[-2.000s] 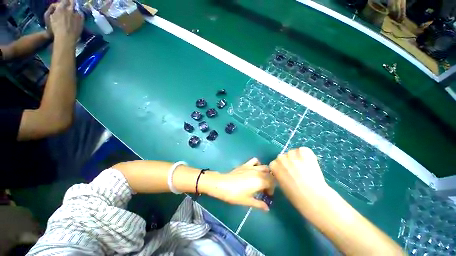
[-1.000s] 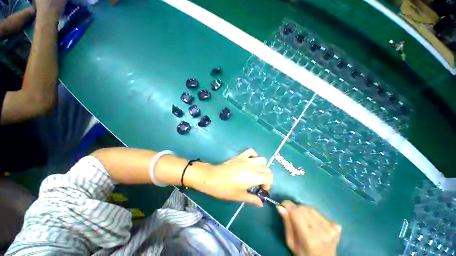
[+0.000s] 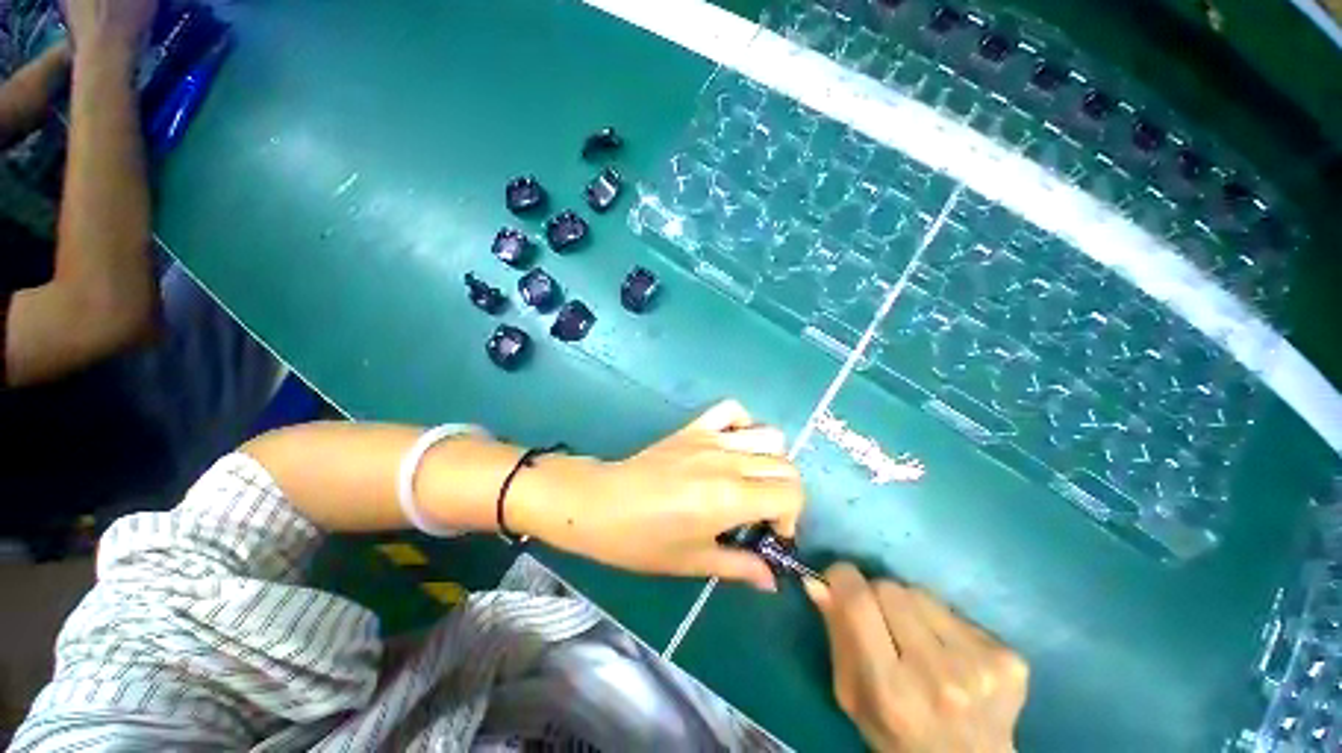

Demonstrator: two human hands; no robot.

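My left hand (image 3: 670, 497) is near the bench's front edge and pinches a small black housing (image 3: 760, 541) between thumb and fingers. My right hand (image 3: 924, 662) is to its lower right, its fingers closed on a thin dark tool (image 3: 795, 562) whose tip meets the housing. Which kind of tool cannot be told. A small pile of pale metal bits (image 3: 871, 449) lies just beyond my hands. Several loose black housings (image 3: 539, 290) lie in a cluster on the green bench ahead and to the left.
A clear blister tray (image 3: 942, 294) lies ahead to the right, with black parts along its far edge. A white strip (image 3: 883, 125) crosses over it. Another clear tray (image 3: 1317, 647) is at the right edge. A co-worker's arm (image 3: 103, 221) and a blue item (image 3: 180, 88) are at upper left.
My right hand has moved from beside my left hand to the lower right, uncovering the metal bits; the tool now shows at the housing. The view has shifted, so the bench things sit higher.
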